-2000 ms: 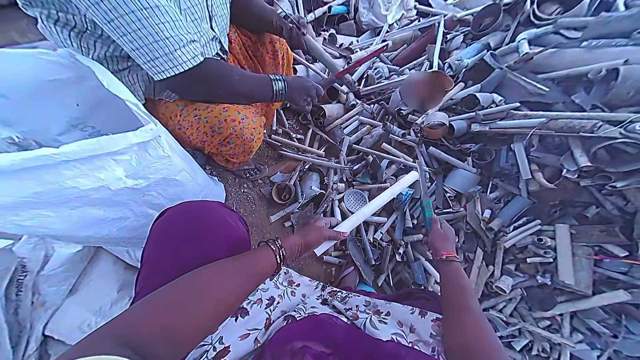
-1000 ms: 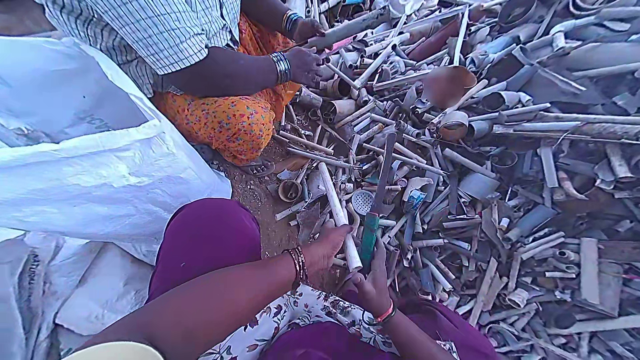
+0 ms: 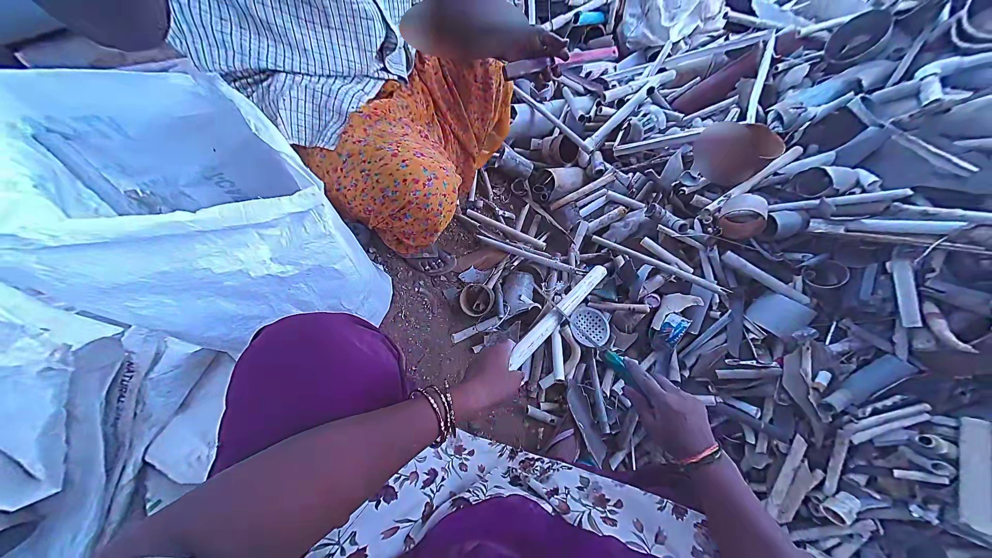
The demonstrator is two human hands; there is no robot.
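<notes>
My left hand (image 3: 490, 381) is closed around the lower end of a white plastic pipe piece (image 3: 559, 316), which slants up to the right. My right hand (image 3: 673, 409), just right of it, grips the green handle (image 3: 617, 364) of a long-bladed tool. In the head view the blade is hard to make out against the scrap; it seems to point up and left toward the pipe. Behind the tool lies a round perforated plastic disc (image 3: 590, 325) among the pieces.
A heap of broken plastic pipes and fittings (image 3: 783, 314) spreads ahead and to the right. On the left stands a large white woven sack (image 3: 178, 263), with folded sacks (image 3: 132, 411) below it. A person in an orange patterned garment (image 3: 403, 167) sits at upper left.
The pipe piece has tilted to the right from its steeper slant of one second ago. The green-handled tool, upright then, now leans left. The other person's hands have moved.
</notes>
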